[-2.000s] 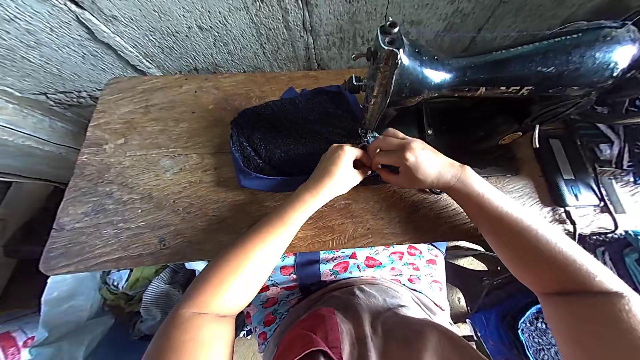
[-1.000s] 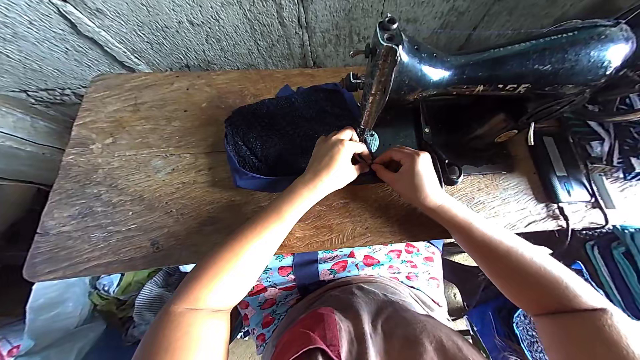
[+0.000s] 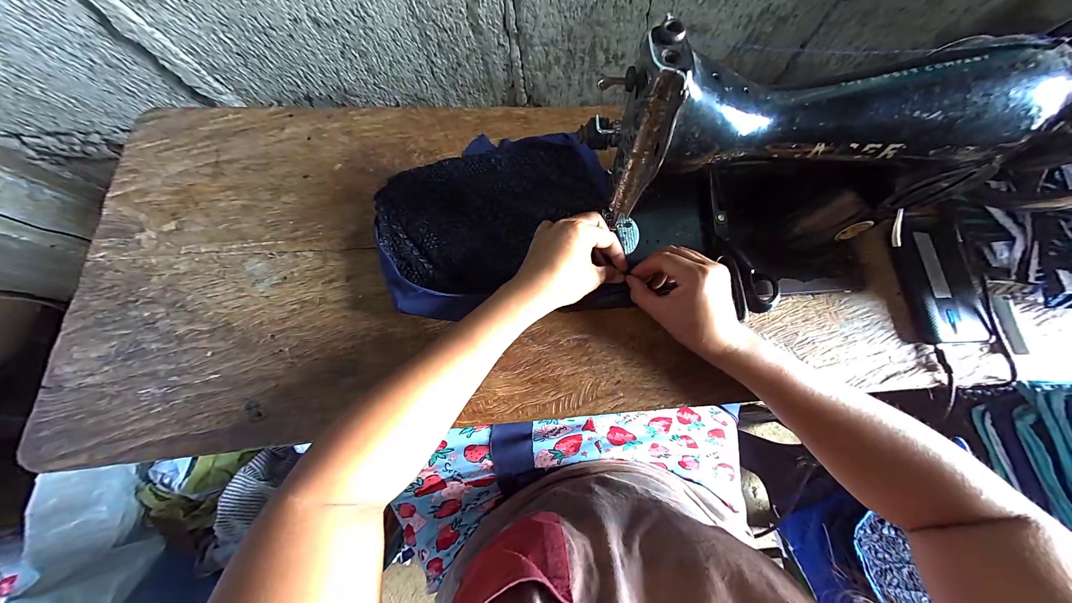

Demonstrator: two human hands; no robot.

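Note:
A black sewing machine [image 3: 754, 126] stands at the right of the wooden table, its needle end over a round metal plate [image 3: 624, 235]. Left of it lies a dark, textured fabric piece with a blue fabric edge [image 3: 431, 301]. My left hand [image 3: 574, 258] rests by the fabric's right end, just below the plate, thumb and fingertips pinched together. My right hand [image 3: 687, 293] meets it fingertip to fingertip, also pinching. Something small and dark, perhaps thread or a fabric edge, is between them; the fingers mostly hide it. Black-handled scissors [image 3: 748, 280] lie on the machine bed beside my right hand.
The wooden table [image 3: 226, 276] extends left, against a concrete wall [image 3: 377, 50]. A dark flat device with a cable [image 3: 940, 285] lies at the right. Strawberry-print fabric [image 3: 620, 440] covers my lap. Clothes and plastic lie below the table's left side; folded fabrics sit at the lower right.
Since the first frame, my right hand has moved lower, off the spot under the needle end, uncovering the round plate and the scissors. My fingertips still meet.

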